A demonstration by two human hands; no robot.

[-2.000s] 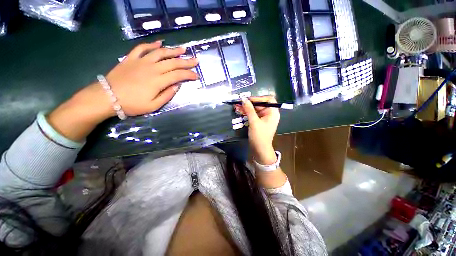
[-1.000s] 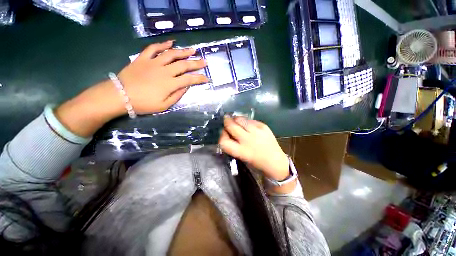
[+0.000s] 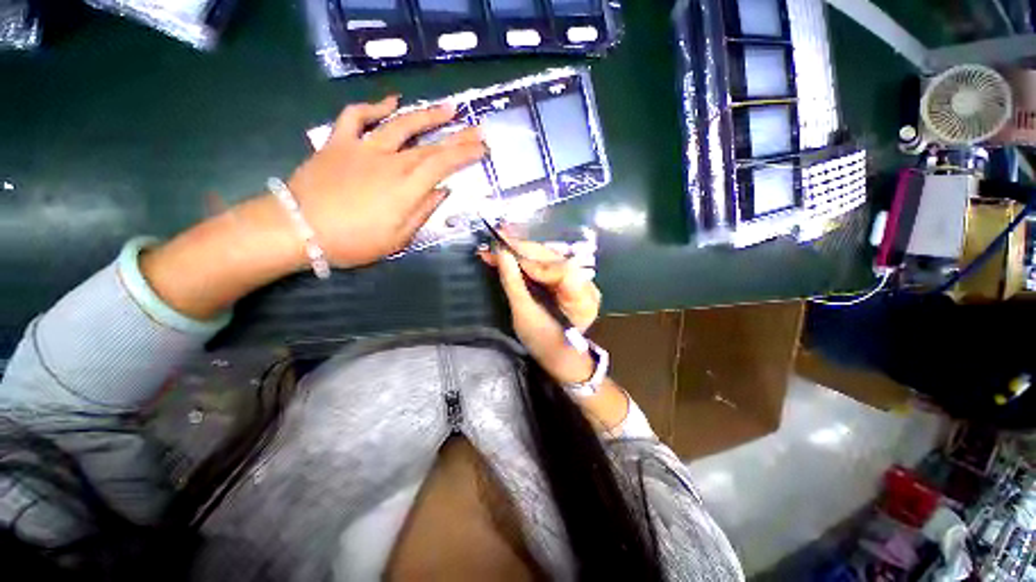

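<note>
A four-window panel (image 3: 517,148) with pale windows and shiny edges lies on the green bench. My left hand (image 3: 366,188) lies flat over its left part, fingers spread, and hides that part. My right hand (image 3: 543,293) holds a thin black pick tool (image 3: 496,235), its tip at the panel's near edge. Whether a sticker is on the tip cannot be told. A small white piece (image 3: 581,242) shows beside my right fingers. A finished panel (image 3: 477,34) with white ovals lies just beyond the work panel.
A panel stack (image 3: 767,131) in shiny film stands at the right, with a sticker sheet (image 3: 834,182) beside it. A fan (image 3: 966,105) and a device with a white cable (image 3: 941,216) are farther right. Bagged panels (image 3: 170,17) lie at the far left. An open cardboard box (image 3: 727,375) is below the bench.
My right hand went back toward my body, then forward to the panel's near edge with the tool tip. The clear shiny strip along the bench edge no longer shows. My left hand stays on the panel.
</note>
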